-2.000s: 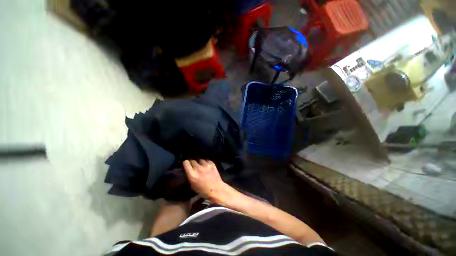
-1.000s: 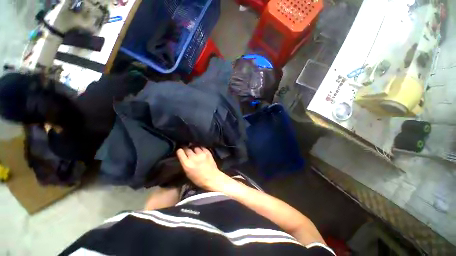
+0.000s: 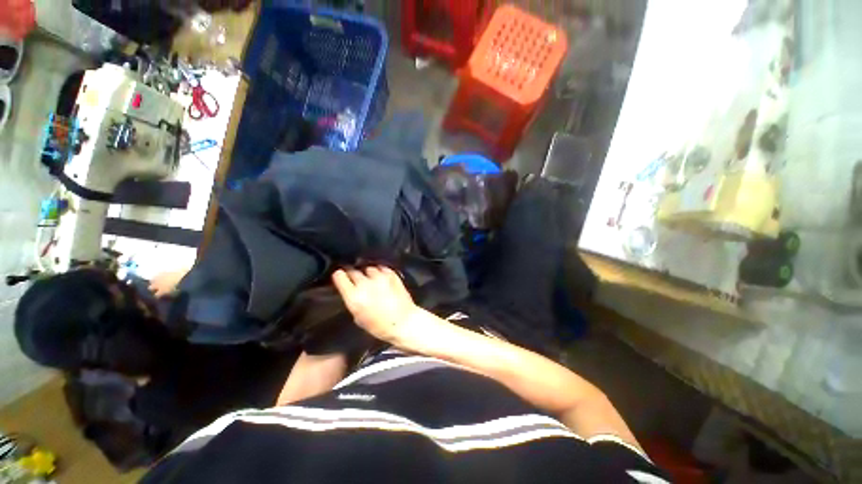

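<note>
A large bundle of dark grey-black cut pieces (image 3: 331,208) lies against the front of my body, its edges fanned out to the left. My right hand (image 3: 373,301) is closed on the near edge of the bundle, fingers curled over it. My left forearm shows below the bundle, but my left hand is hidden under the pieces.
A person in a dark cap (image 3: 76,321) sits at a sewing machine (image 3: 123,128) on the left. Ahead are a blue plastic basket (image 3: 345,71), an orange stool (image 3: 515,57) and a dark bag with a blue rim (image 3: 473,189). A white machine table (image 3: 629,142) is at the right.
The view has turned and moved forward: the seated person, left sewing machine and large blue basket have come into view. The bundle stays held against my body in the same grip.
</note>
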